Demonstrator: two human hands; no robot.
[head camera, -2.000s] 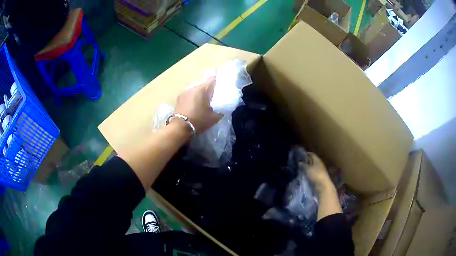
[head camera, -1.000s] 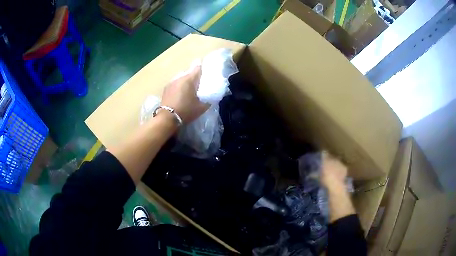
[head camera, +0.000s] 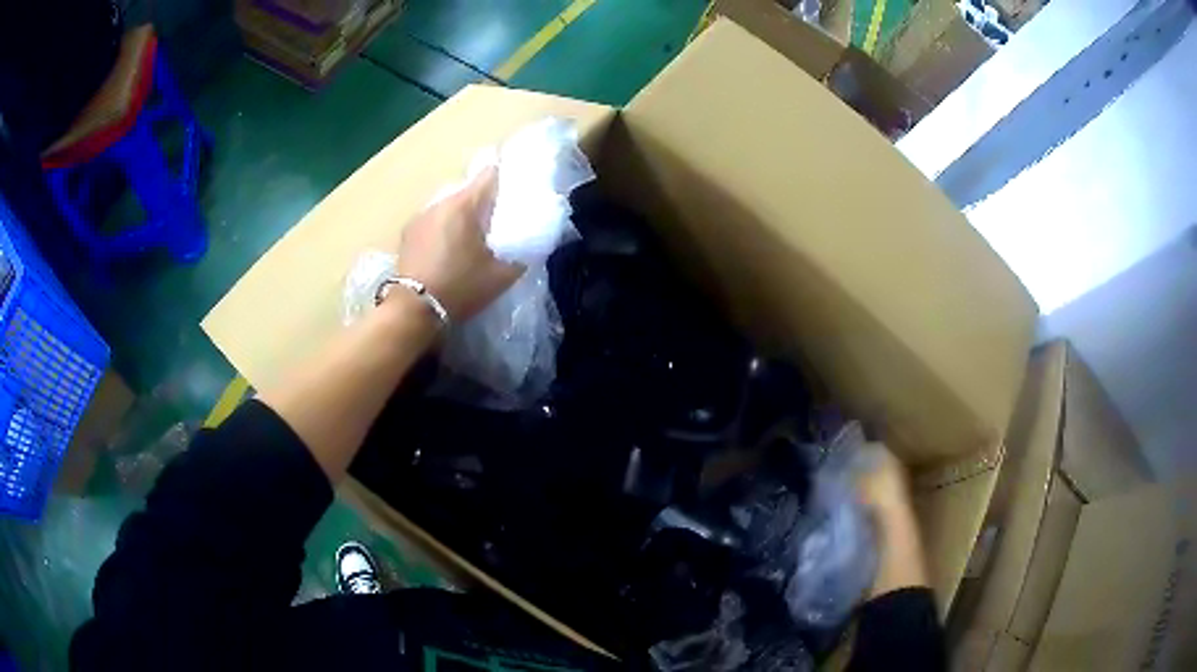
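Observation:
A large open brown carton (head camera: 814, 223) stands in front of me, holding a dark heap of glossy black plastic housings (head camera: 656, 381). My left hand (head camera: 453, 250) is closed on a bunch of whitish clear poly bags (head camera: 505, 335) above the carton's left part. My right hand (head camera: 890, 492) is low at the carton's right side, blurred, and holds a clear bag (head camera: 834, 538); its fingers are partly hidden by the film. More crumpled film and hazy bagged black parts (head camera: 755, 519) lie beside it.
A blue stool (head camera: 145, 158) with a red-edged brown seat and a blue mesh crate (head camera: 46, 374) stand at the left. Closed-looking cartons (head camera: 1116, 565) are at the lower right. Other cartons (head camera: 919, 66) stand behind. My shoe (head camera: 356, 567) shows beside the carton.
The whole view has shifted, so the carton appears farther left. My left hand keeps its bunch of bags. My right hand has moved at the right side, and a clear bag now hangs from it.

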